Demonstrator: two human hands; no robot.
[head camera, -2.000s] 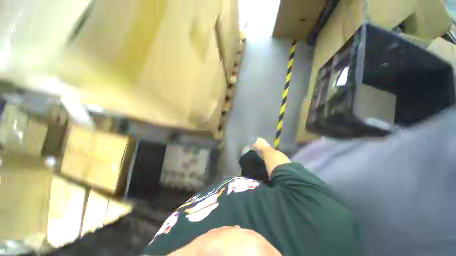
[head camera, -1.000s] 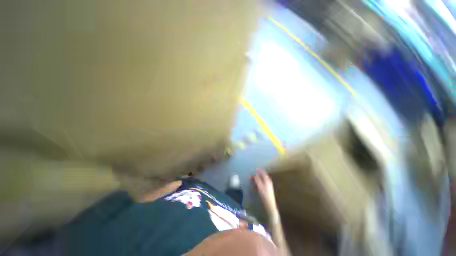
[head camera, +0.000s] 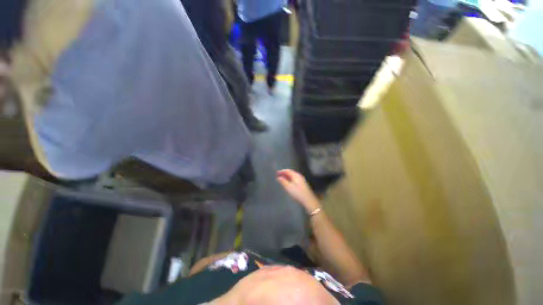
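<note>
My right hand (head camera: 290, 179) is small and slightly blurred at the centre. It hangs over the grey floor, loosely open, with nothing seen in it and a thin band at the wrist. My left hand is not visible; only a bit of skin shows at the left edge of my dark green shirt. A large brown carton (head camera: 411, 196) with a yellowish tape strip stands close at my right. A tall stack of black crates (head camera: 351, 53) stands ahead, just beyond my right hand.
A person in grey-blue clothing (head camera: 143, 101) is close at upper left. Another person in a light blue top (head camera: 259, 9) stands farther ahead. A dark open crate (head camera: 77, 250) is at lower left. A narrow grey floor aisle (head camera: 268, 155) runs between.
The view has turned and moved along the aisle. The big carton at left has left that side; a large carton now fills the right, and people and stacked black crates have come into view.
</note>
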